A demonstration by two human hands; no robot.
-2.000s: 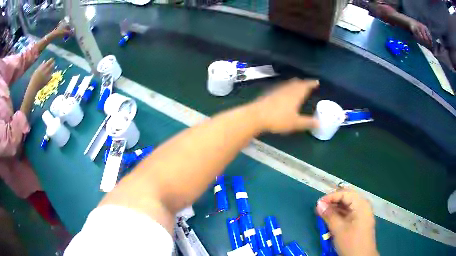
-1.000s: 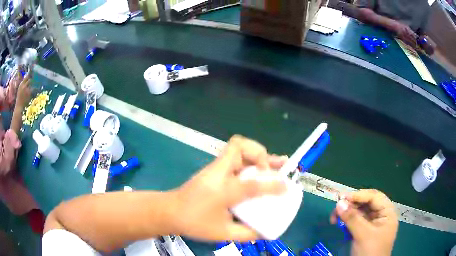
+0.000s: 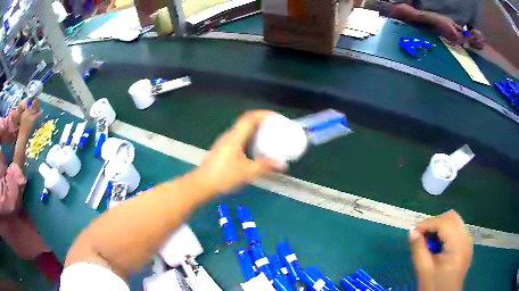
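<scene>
My left hand [image 3: 230, 150] is closed around a white fan head [image 3: 280, 138] and holds it over the belt's near edge. Its handle half-shell with a blue battery [image 3: 327, 125] points right and is blurred. My right hand [image 3: 447, 250] is at the lower right, fingers curled around a blue battery [image 3: 434, 243], mostly hidden by the fingers. Several loose blue batteries [image 3: 260, 260] lie on the bench below. White housings [image 3: 181, 248] lie beside my left forearm, partly cut off by the lower edge.
A pale rail [image 3: 347, 202] divides bench and dark green belt [image 3: 364, 165]. Two other fan heads [image 3: 438, 174] [image 3: 141, 94] sit on the belt. More housings [image 3: 121, 170] and yellow parts [image 3: 41, 139] lie left, near another person's arms. A cardboard box [image 3: 304, 25] stands across.
My left hand took the fan head from the belt, brought it near, and now holds it farther out and left. My right hand moved right. Fan heads on the belt shifted left in view.
</scene>
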